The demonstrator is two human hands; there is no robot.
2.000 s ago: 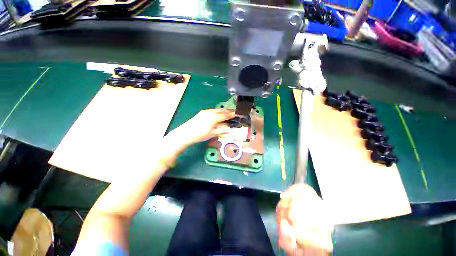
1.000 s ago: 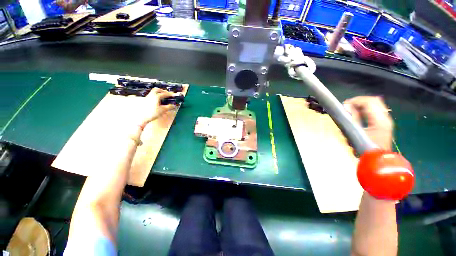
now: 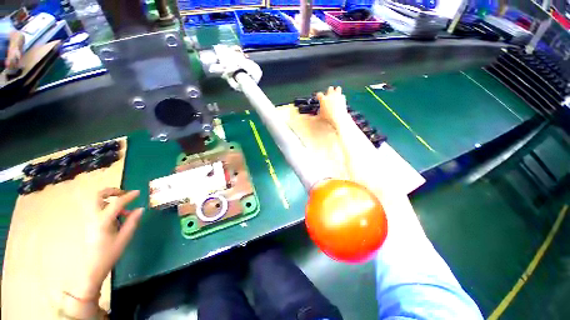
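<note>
The arbor press has a grey head (image 3: 156, 84) and a green base (image 3: 251, 209). A pale fixture (image 3: 190, 184) juts left on the base, with no black part on it. My left hand (image 3: 115, 228) is left of the fixture, over the left cardboard's edge, fingers apart and empty. My right hand (image 3: 332, 106) is at the far end of the right cardboard (image 3: 400, 169), its fingertips closed on a black part (image 3: 306, 105) in the row. The hand hides some of the row. The red-orange lever knob (image 3: 347, 220) hangs above my right forearm.
The left cardboard (image 3: 50, 244) carries rows of black parts (image 3: 69, 164). The grey lever (image 3: 275, 128) slants across the middle. A dark conveyor belt (image 3: 350, 67) runs behind the bench. Beyond it are blue (image 3: 269, 39) and pink-red trays (image 3: 353, 26), and another person's hand (image 3: 14, 53).
The view has turned right. My left hand has left the parts on the left cardboard and come towards the fixture. My right hand, earlier on the lever, is now at the far row of parts.
</note>
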